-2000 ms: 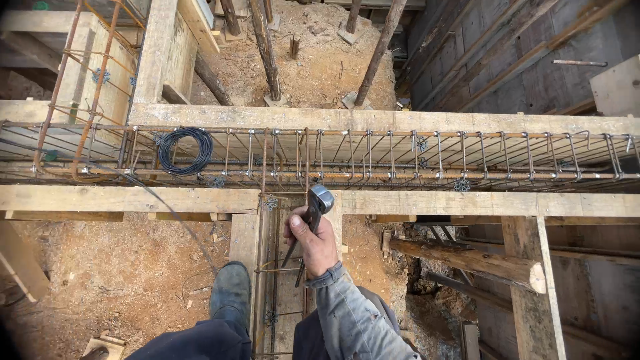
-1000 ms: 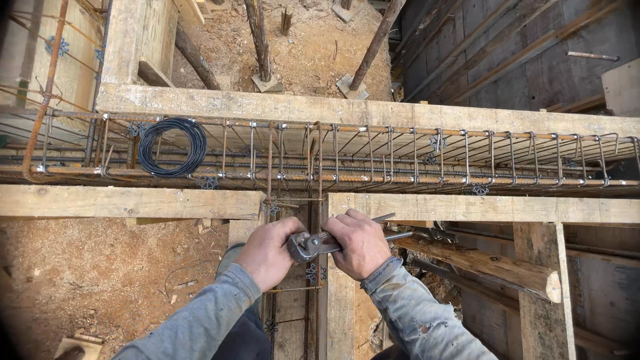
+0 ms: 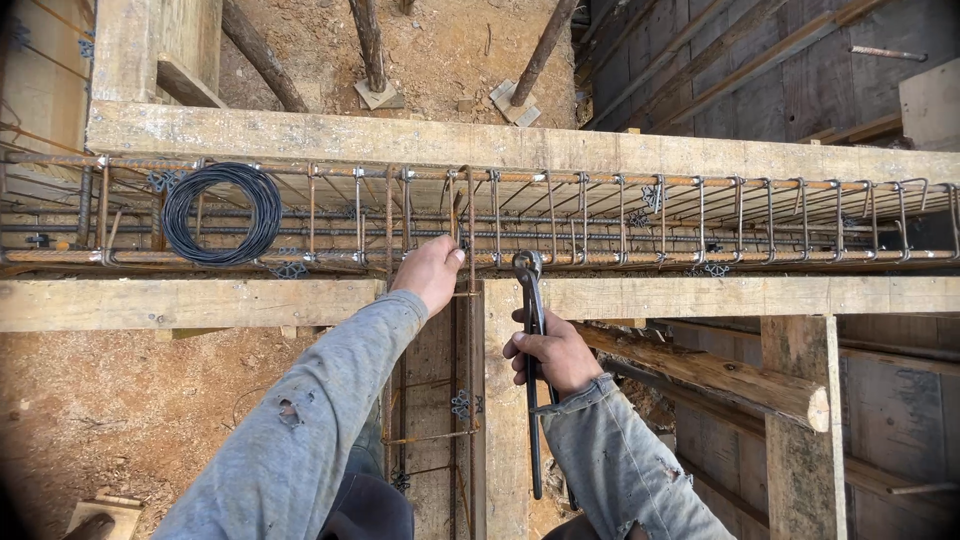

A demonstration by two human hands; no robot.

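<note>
My right hand [image 3: 553, 352] grips end-cutting nippers [image 3: 532, 300] by the handles, with their jaws up near the lower long bar of the rebar cage [image 3: 675, 257]. My left hand [image 3: 433, 271] reaches to the rebar at the junction of the long cage and the narrower cage [image 3: 472, 360] that runs toward me; its fingertips are closed near an upright bar, and whether they pinch anything is too small to tell. A coil of black tie wire [image 3: 222, 214] lies on the long cage to the left. Grey plastic spacers [image 3: 288, 268] sit on the bars.
Timber formwork boards [image 3: 450, 142] [image 3: 187, 304] flank the long cage. Below it, another board [image 3: 506, 420] borders the narrower cage. Wooden props [image 3: 544, 52] stand on the soil beyond. A round log [image 3: 705, 373] and a plank post [image 3: 802, 420] are at the lower right.
My hands were together at the nippers a second ago and are now apart. The left has moved up to the rebar, while the right holds the nippers upright at its right.
</note>
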